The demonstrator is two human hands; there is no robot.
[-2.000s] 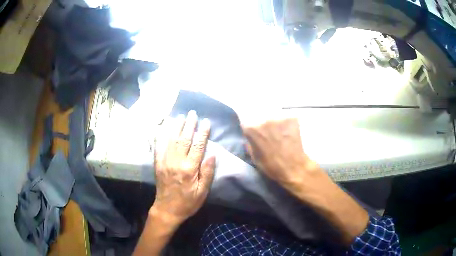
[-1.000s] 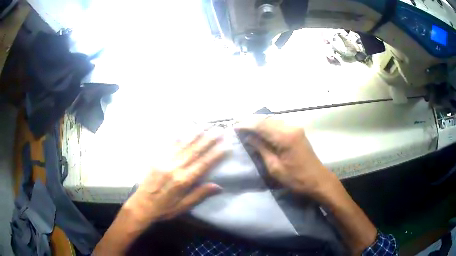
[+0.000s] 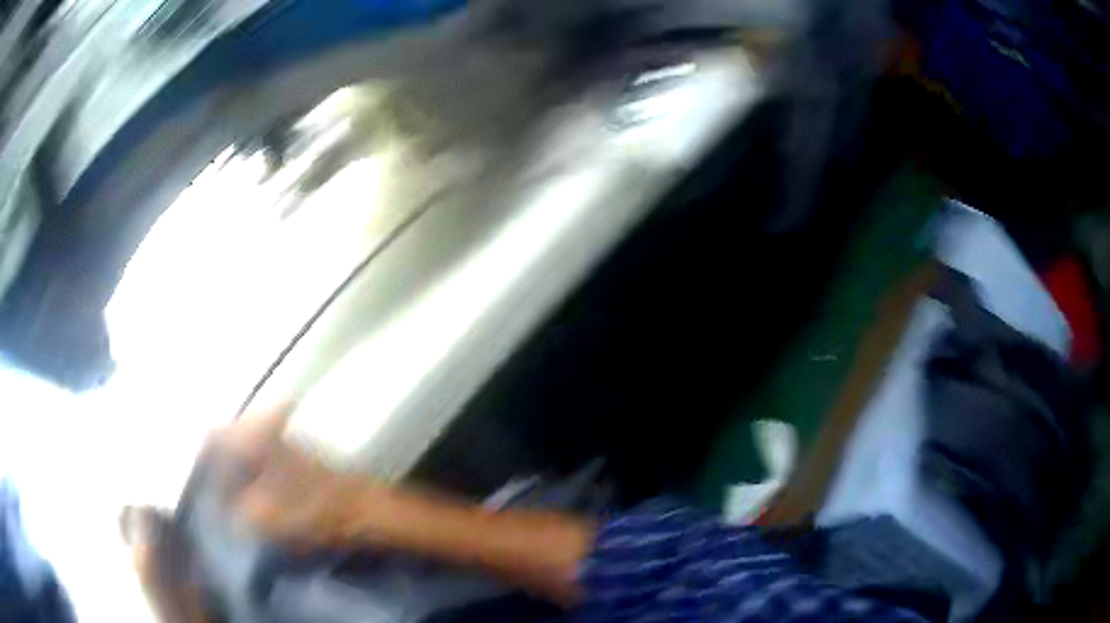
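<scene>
The whole view is blurred. The grey garment panel (image 3: 225, 542) lies at the lower left, at the front edge of the white machine table (image 3: 408, 371). My right hand (image 3: 262, 481) is at the panel's upper edge, its fingers curled on the cloth. My left hand (image 3: 158, 566) is small, blurred and partly hidden behind the panel at the lower left; its fingers cannot be made out. The sewing machine arm (image 3: 487, 61) crosses the top left. The needle area cannot be made out in the glare.
Metal bits (image 3: 657, 91) show at the table's far end. A dark gap lies right of the table, then green floor (image 3: 761, 408). A brown edge (image 3: 858, 389) borders a heap of white and dark cloth (image 3: 998, 414) at the right. Something red (image 3: 1074, 310) is beyond.
The view has swung to the right, so the table now slants and the floor and the cloth heap show. Both hands and the panel now appear at the lower left.
</scene>
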